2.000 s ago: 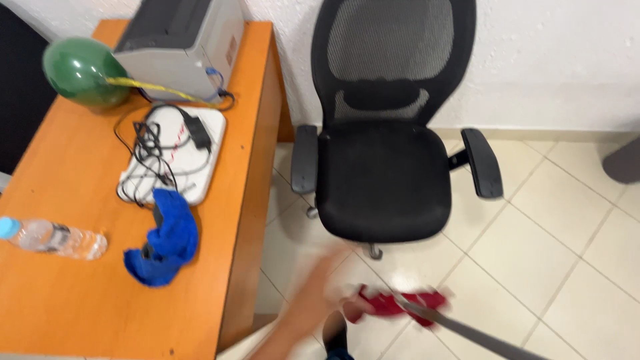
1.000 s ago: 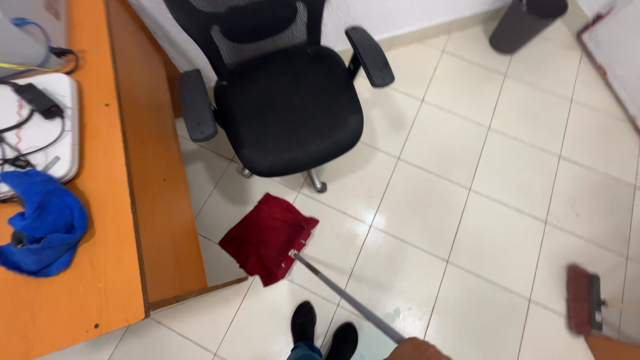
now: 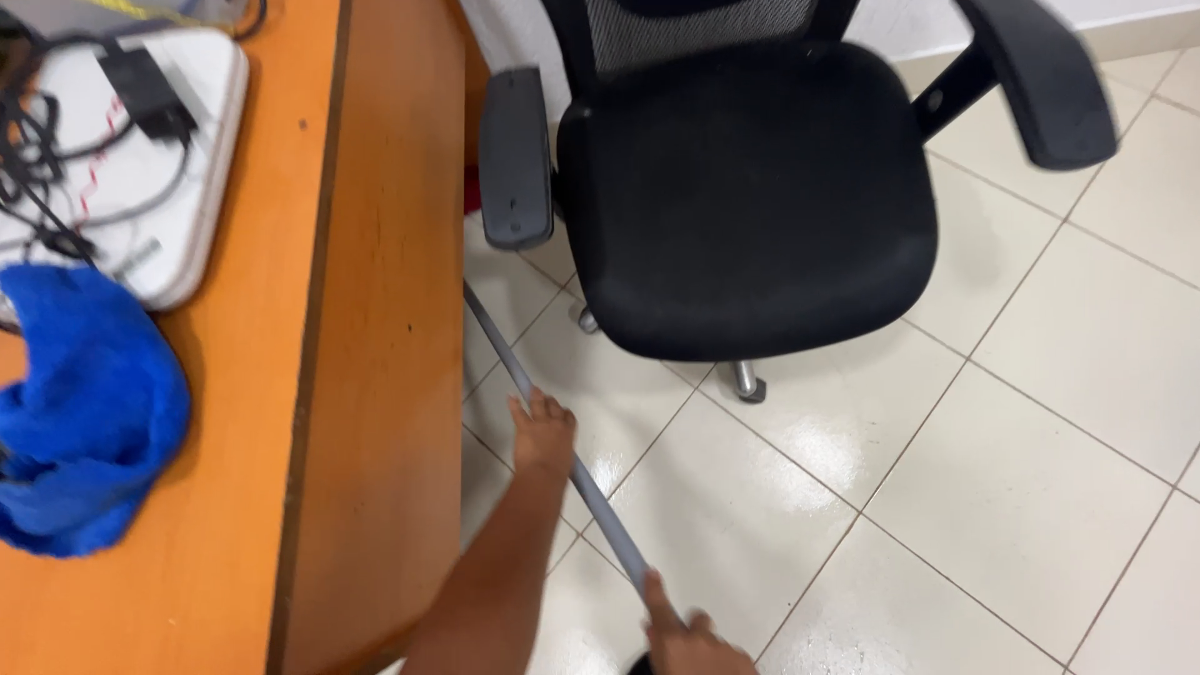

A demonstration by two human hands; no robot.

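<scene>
My left hand (image 3: 544,433) is closed around the middle of a grey mop pole (image 3: 605,520), beside the wooden desk's side panel. Nearer to me, at the bottom of the view, my right hand (image 3: 689,637) grips the same pole. The pole slants up and left over the tiled floor, and its far end is hidden behind the desk. A small bit of red cloth (image 3: 472,190) shows between the desk and the left armrest of the chair; the rest of it is hidden.
A black office chair (image 3: 750,197) stands right of the orange wooden desk (image 3: 244,375). On the desk lie a blue cloth (image 3: 94,403) and a white device (image 3: 220,122) with black cables and an adapter (image 3: 145,89) on top. Pale tiles (image 3: 937,450) cover the floor.
The red cloth, in the open in front of the chair a second ago, is now mostly hidden by the desk and chair. My left hand has come onto the pole. The view has moved closer.
</scene>
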